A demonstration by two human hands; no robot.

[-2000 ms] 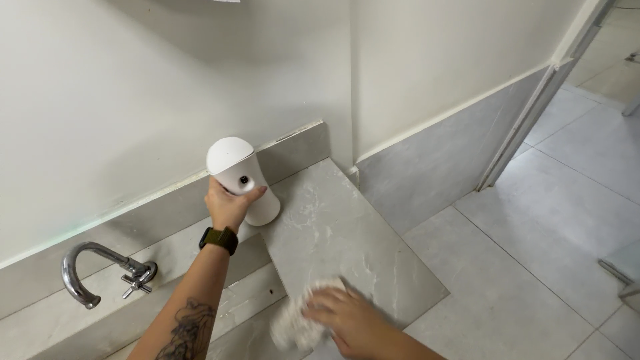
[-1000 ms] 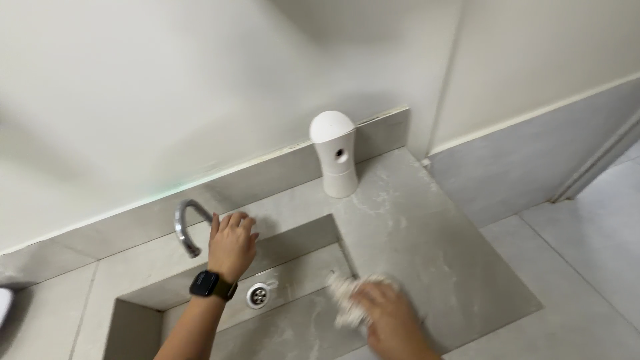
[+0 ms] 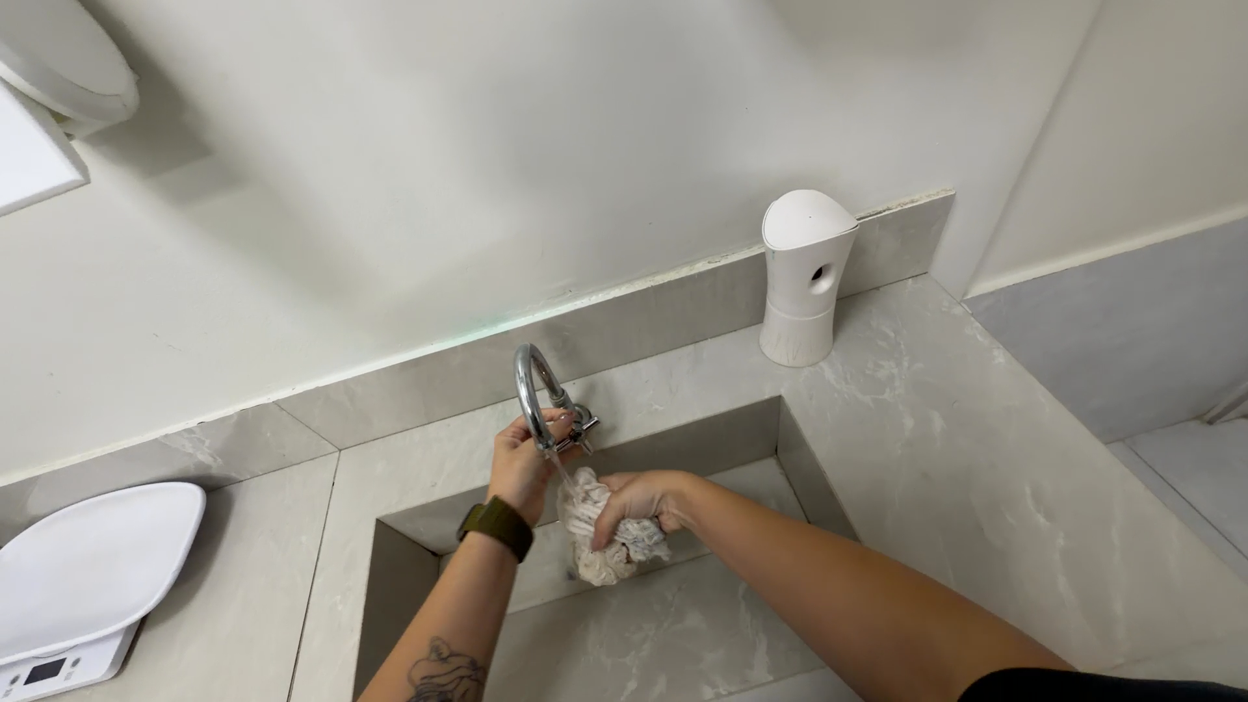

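Observation:
My right hand (image 3: 639,502) grips a crumpled off-white cloth (image 3: 609,556) over the stone sink basin (image 3: 682,609). A thin stream of water runs from the chrome gooseneck faucet (image 3: 529,385) onto the cloth. My left hand (image 3: 526,458), with a watch on the wrist, is at the cross-shaped tap handle (image 3: 582,426), behind the spout; its fingers are partly hidden, so its grip is unclear. A white air freshener dispenser (image 3: 804,283) stands upright on the counter behind the basin's right corner.
At the left a white kitchen scale (image 3: 88,570) with a broad tray sits on the counter (image 3: 258,556). White wall-mounted fixtures (image 3: 68,68) jut out at the upper left. A low stone backsplash (image 3: 663,312) runs along the wall. The counter's right edge borders the tiled floor.
My left hand has let go of the white dispenser and moved to the tap. The cloth in my right hand has moved from the right counter to under the spout. Water now runs.

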